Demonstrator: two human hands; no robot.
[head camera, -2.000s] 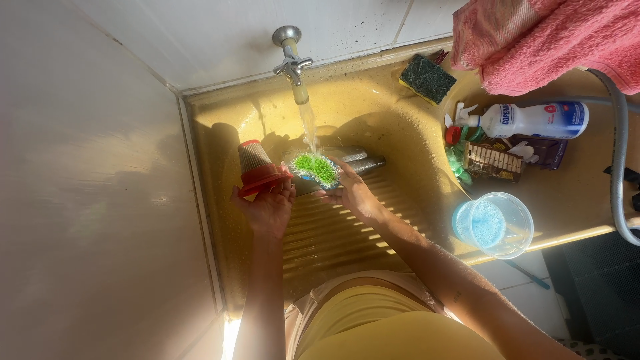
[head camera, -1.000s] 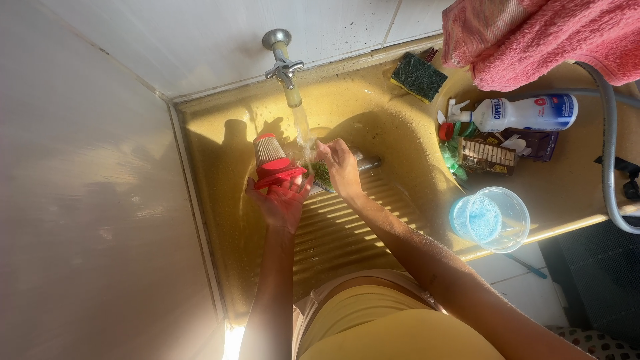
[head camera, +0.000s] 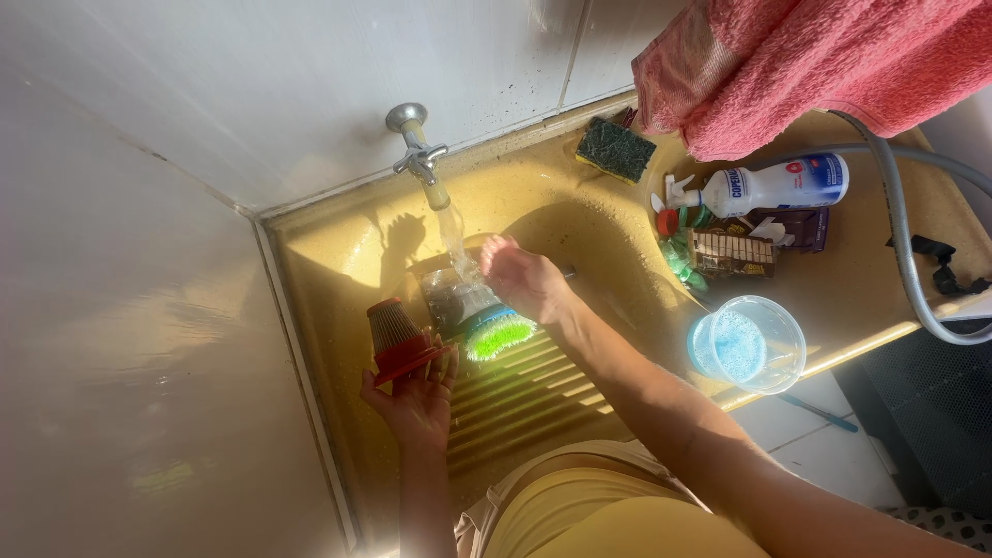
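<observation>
My left hand (head camera: 418, 391) holds a red-rimmed pleated filter (head camera: 397, 337) by its wide flange, left of the water stream. My right hand (head camera: 523, 275) is beside the stream with its fingers apart, slightly blurred, and nothing shows in its grasp. Water runs from the wall tap (head camera: 422, 161) onto a brush with bright green and white bristles (head camera: 500, 335) and a blue edge. The brush rests at the top of the ribbed washboard (head camera: 535, 395) in the yellow laundry sink (head camera: 620, 256). A dark, shiny item beside it under the water cannot be made out.
A green-and-yellow sponge (head camera: 616, 149) sits on the sink's back ledge. To the right are a white spray bottle (head camera: 779, 186), small packets (head camera: 732, 254), a clear tub of blue foamy liquid (head camera: 740, 345) and a grey hose (head camera: 903, 232). A pink towel (head camera: 814, 62) hangs above.
My right hand has come off the brush area and opened; one second ago its fingers were closed over it. The green bristles, mostly covered then, now show. My left hand keeps the filter.
</observation>
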